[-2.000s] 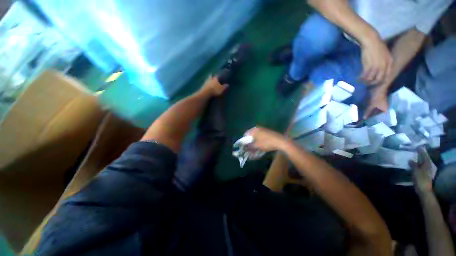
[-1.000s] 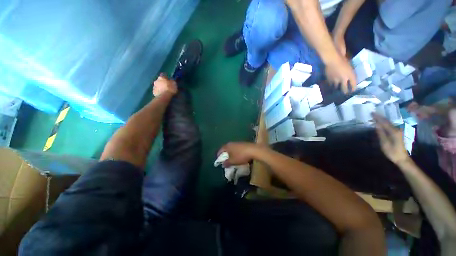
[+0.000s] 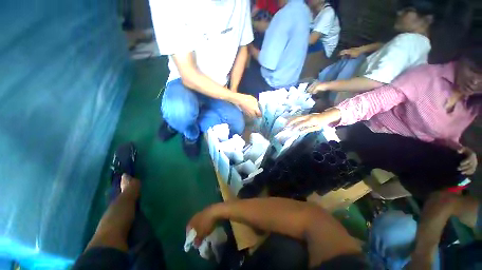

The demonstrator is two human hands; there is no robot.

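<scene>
My right hand (image 3: 205, 220) is low in the centre, closed on a crumpled white cloth (image 3: 212, 247) that hangs below the fingers. My left hand (image 3: 128, 185) is at the left, small and dim, against my lower leg or ankle by the black shoe (image 3: 124, 157); its fingers are hard to make out. Beyond my right forearm stand white cartons (image 3: 224, 158) with open flaps. A dense cluster of black cylinders (image 3: 318, 157) with round openings stands beside them. Tan cardboard (image 3: 346, 196) lies under them.
A blue-sheeted stack (image 3: 58, 132) fills the left, beside green floor (image 3: 172, 179). A person in a white shirt (image 3: 209, 26) reaches among the cartons. A person in a pink checked shirt (image 3: 407, 100) reaches in from the right. Other people sit behind.
The view has turned up and right, bringing the cylinders and seated people into view. My right hand still holds the cloth. My left hand stays by the shoe.
</scene>
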